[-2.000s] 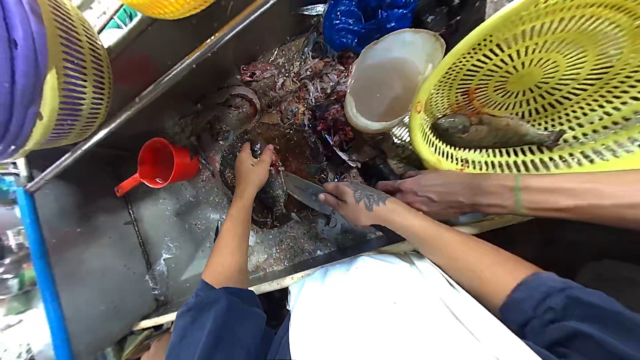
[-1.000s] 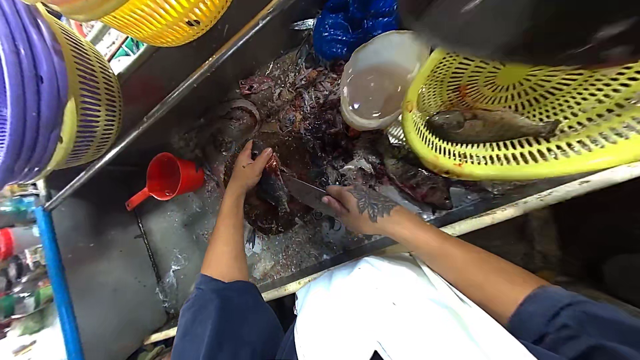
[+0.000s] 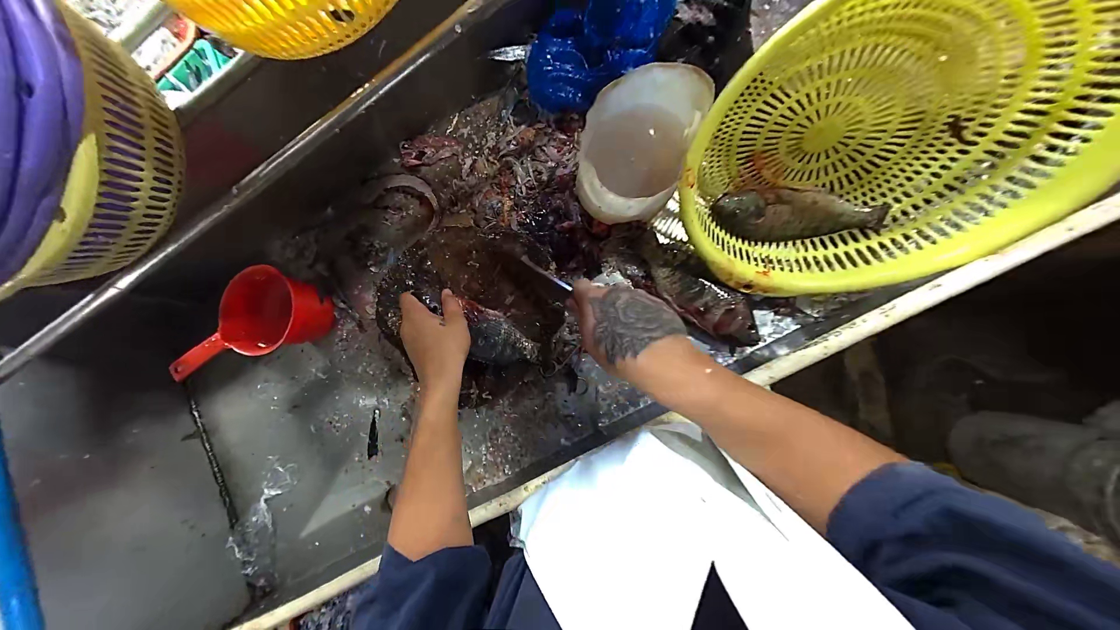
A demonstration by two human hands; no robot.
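My left hand [image 3: 435,339] grips the head end of a fish [image 3: 499,339] that lies on a round, dark chopping board [image 3: 477,262]. The fish's tail points toward my right hand [image 3: 626,322], which is closed on the handle of a knife. The knife's blade [image 3: 544,278] extends up and left over the board, apart from the fish and seen nearly edge-on. A heap of fish scraps [image 3: 516,175] lies just beyond the board. Another fish [image 3: 713,302] rests on the metal surface just right of my right hand.
A yellow plastic basket [image 3: 884,271] holding a whole fish [image 3: 792,213] stands at the right. A whitish container of liquid [image 3: 643,144] and a blue plastic bag [image 3: 582,52] are behind. A red dipper [image 3: 267,311] lies left, inside the metal trough's rim [image 3: 236,197].
The other person's arm, at the right two seconds ago, is out of view. The knife, earlier against the fish, is now raised off it. The dark object over the basket one second ago is gone.
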